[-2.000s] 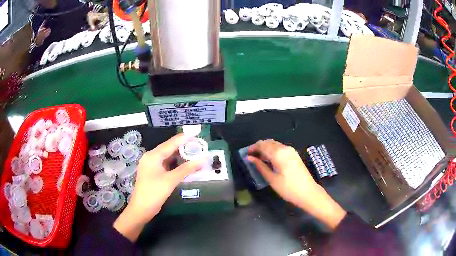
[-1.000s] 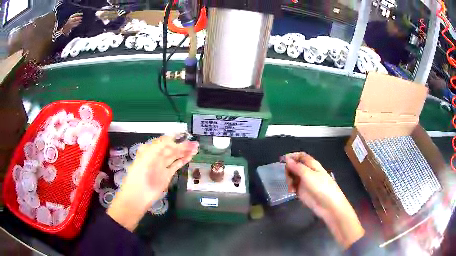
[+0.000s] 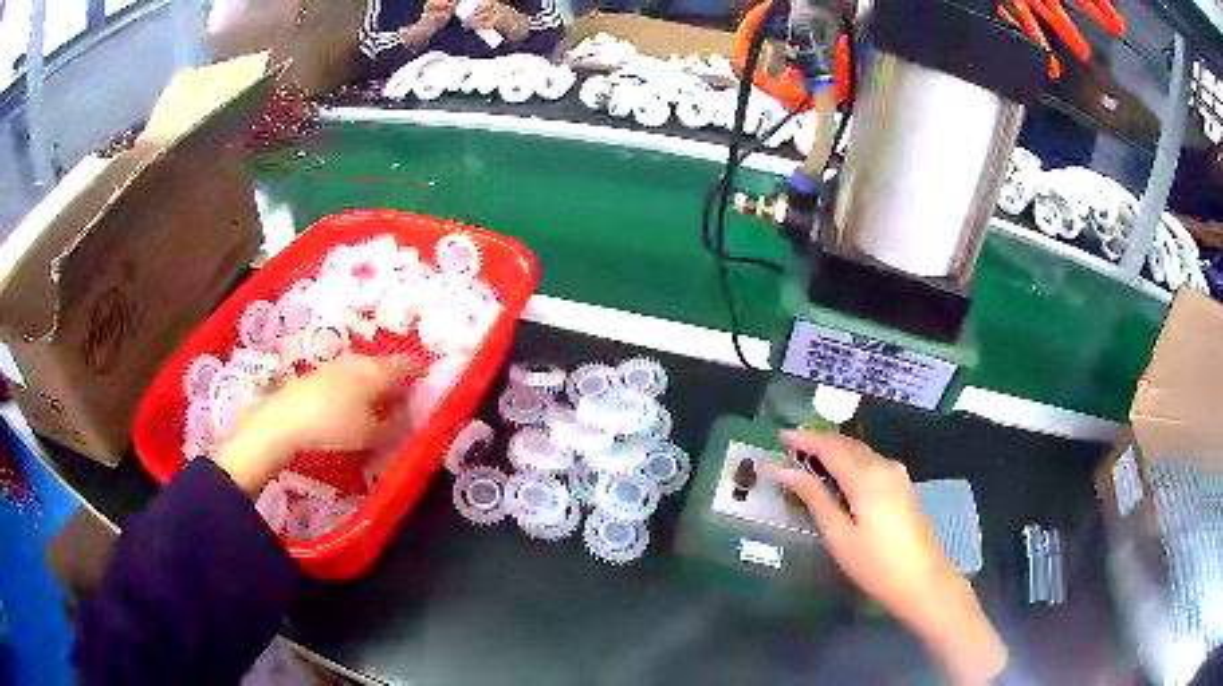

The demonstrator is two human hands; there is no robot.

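Observation:
My left hand (image 3: 315, 422) reaches into the red plastic basket (image 3: 526, 268) among translucent white plastic gears (image 3: 382, 268). Its fingertips are blurred, so I cannot tell whether it holds a gear. My right hand (image 3: 879, 516) is at the fixture plate (image 3: 751, 507) of the green pneumatic press, below the ram (image 3: 836, 402). Its thumb and fingers are around the centre post area and hide the post. Whether a bearing is between the fingertips cannot be told. One dark fixture bolt (image 3: 744, 474) shows left of the fingers.
Loose gears (image 3: 590, 456) lie between basket and press. A grey-blue pad (image 3: 952, 523) and short bearing stacks (image 3: 1043, 563) lie right of the press. An open carton of bearings (image 3: 1180, 469) stands far right, a brown box (image 3: 148, 295) far left. A person sits across the green conveyor (image 3: 617, 221).
The view has swung left. My left hand has moved from beside the ram into the basket. My right hand has moved left from the grey-blue pad to the fixture.

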